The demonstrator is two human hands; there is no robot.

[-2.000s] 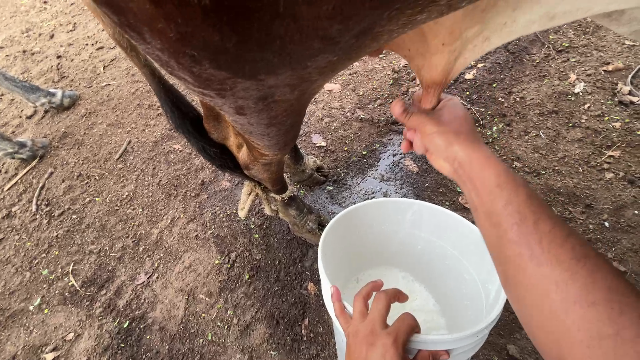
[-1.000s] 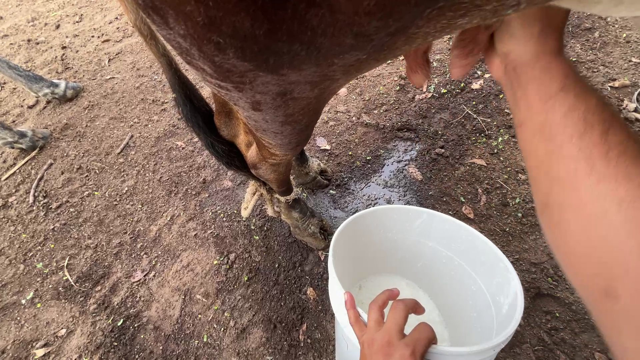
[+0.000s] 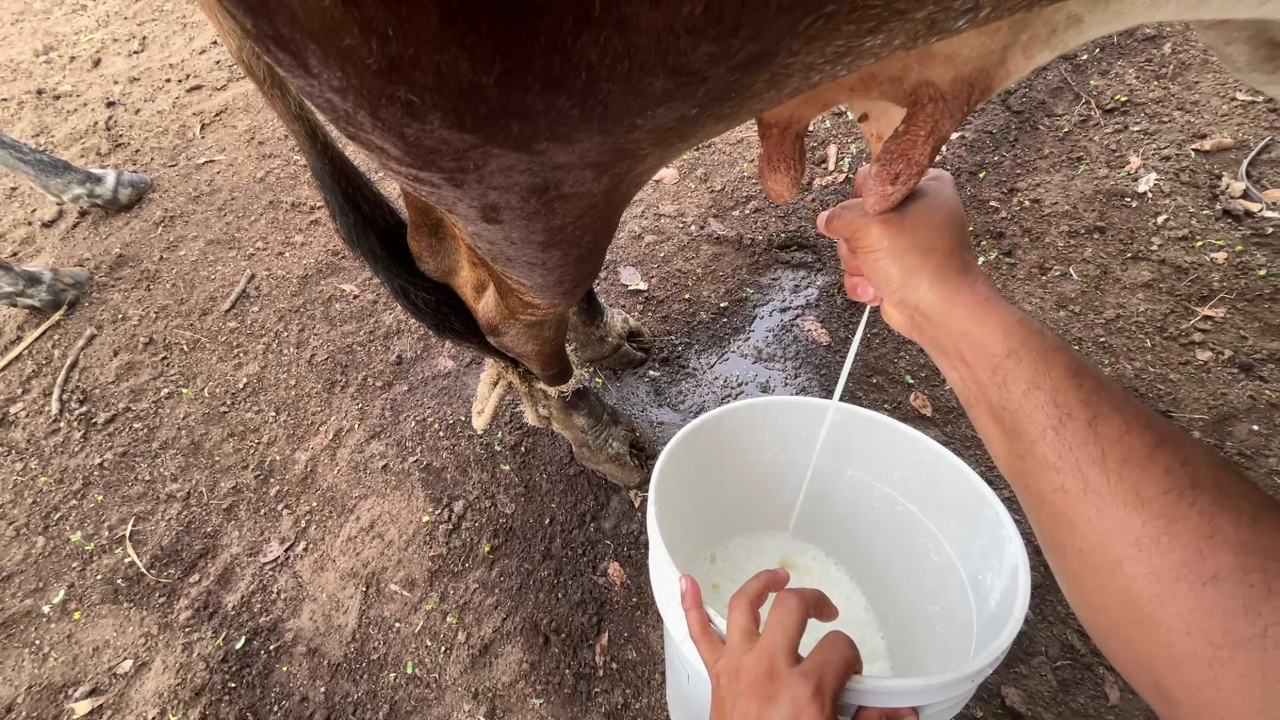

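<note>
My right hand [image 3: 905, 245] is closed around a teat beneath the cow's udder [image 3: 925, 120], and a thin stream of milk [image 3: 835, 400] runs from it down into a white plastic bucket [image 3: 930, 520]. Another teat [image 3: 781, 160] hangs free to the left of that hand. Frothy milk [image 3: 800, 580] covers part of the bucket's bottom. With its fingers over the near rim, my left hand [image 3: 775, 650] grips the bucket, which tilts; part of that hand is cut off by the frame's lower edge.
The cow's hind legs, with rope [image 3: 525, 390] around them, stand just left of the bucket. Its dark tail [image 3: 375, 240] hangs beside them. Wet mud [image 3: 765, 350] lies behind the bucket. Hooves of another animal [image 3: 110, 190] show at the far left, near sticks on the dirt.
My right hand, up against the udder one second ago, is now lower and around a teat. A milk stream now falls into the bucket. My left hand stays on the rim.
</note>
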